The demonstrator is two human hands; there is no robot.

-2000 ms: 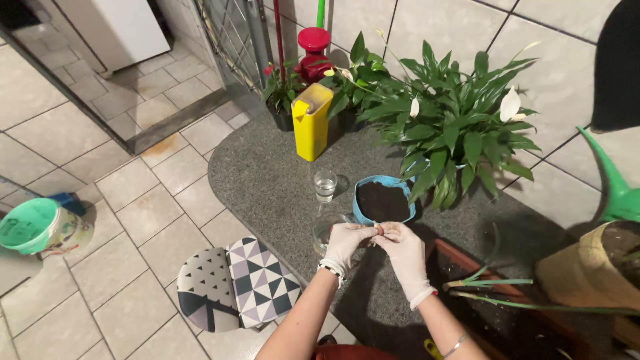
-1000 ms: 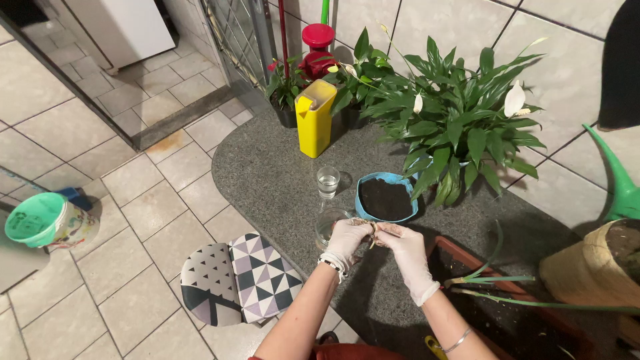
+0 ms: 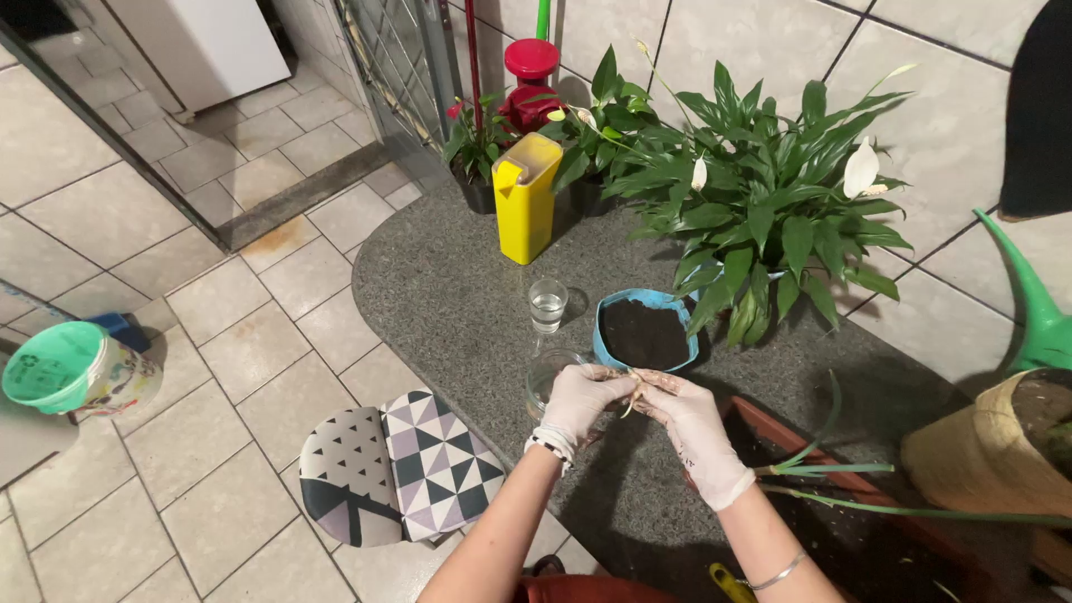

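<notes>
My left hand (image 3: 584,399) and my right hand (image 3: 688,425), both in whitish gloves with soiled fingertips, meet above the counter. Between their fingertips they pinch a small pale sprout or root (image 3: 633,397); its exact kind is unclear. Just beyond the fingers sits a blue pot of dark soil (image 3: 645,333). Partly behind my left hand is a round clear glass dish (image 3: 546,381); its contents are hard to see. A small glass of clear liquid (image 3: 548,306) stands behind the dish.
On the grey granite counter (image 3: 435,260) stand a yellow plastic container (image 3: 526,205), a peace lily (image 3: 770,209) and a brown planter (image 3: 748,412) with long green leaves. A burlap-wrapped pot (image 3: 963,444) is at right. A patterned chair (image 3: 444,465) touches the counter's left side; a bucket (image 3: 126,377) stands on the floor.
My hands stay together in front of the blue pot, with the fingers shifting around the small piece. A pale strand now hangs below the fingertips.
</notes>
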